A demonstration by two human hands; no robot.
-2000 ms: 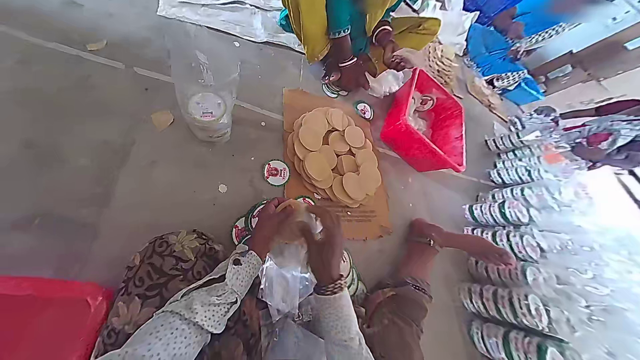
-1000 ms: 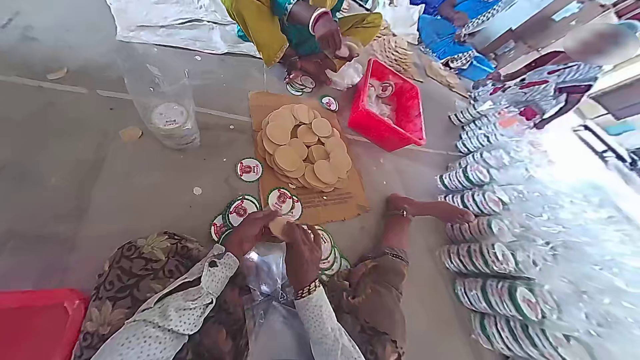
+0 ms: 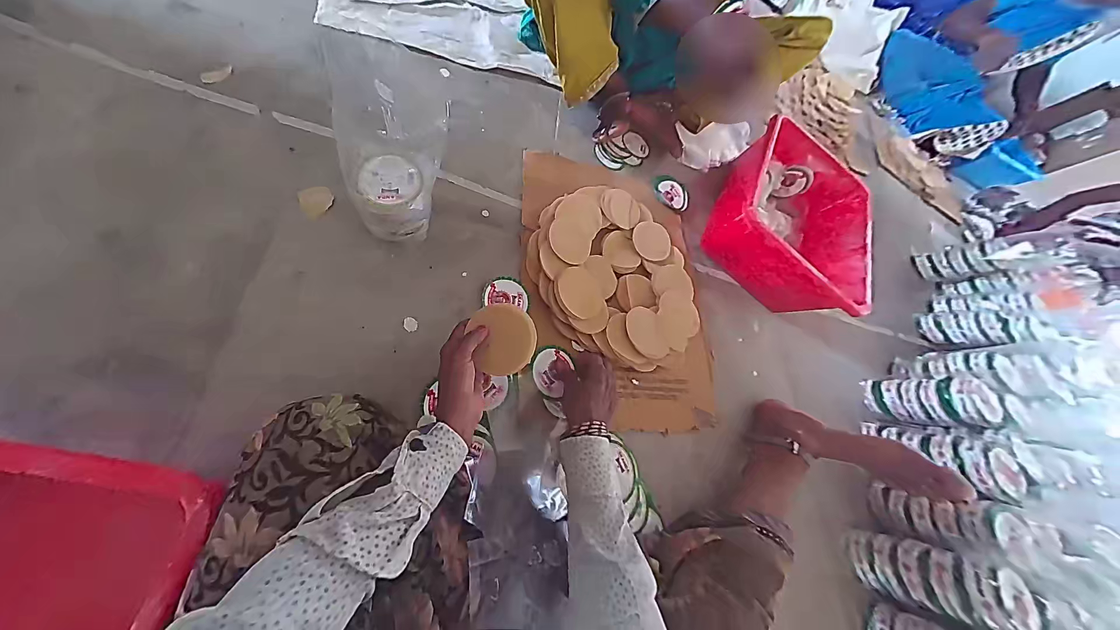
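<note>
My left hand [image 3: 462, 376] holds a flat tan disc or small stack of discs [image 3: 503, 341], thumb on its face. My right hand [image 3: 588, 389] is at the near edge of a pile of tan discs [image 3: 579, 291], its fingertips by a round printed label [image 3: 550, 371]; whether it grips anything is hidden. The pile lies on a flattened brown cardboard sheet [image 3: 665, 398]. Another round label [image 3: 505, 296] lies just beyond my left hand. More labels with green rims [image 3: 626, 472] lie beside my right forearm. Clear plastic [image 3: 547, 494] lies between my forearms.
A clear bag [image 3: 389, 131] holding round items stands beyond, at left. A red crate [image 3: 787, 236] is right of the cardboard; another red container [image 3: 87, 534] is at lower left. A co-worker's hands [image 3: 643, 122] are at the top. Rows of filled packs [image 3: 954, 398] line the right side.
My hands have moved apart. The left now holds the tan disc up alone, while the right has reached forward to the pile's near edge.
</note>
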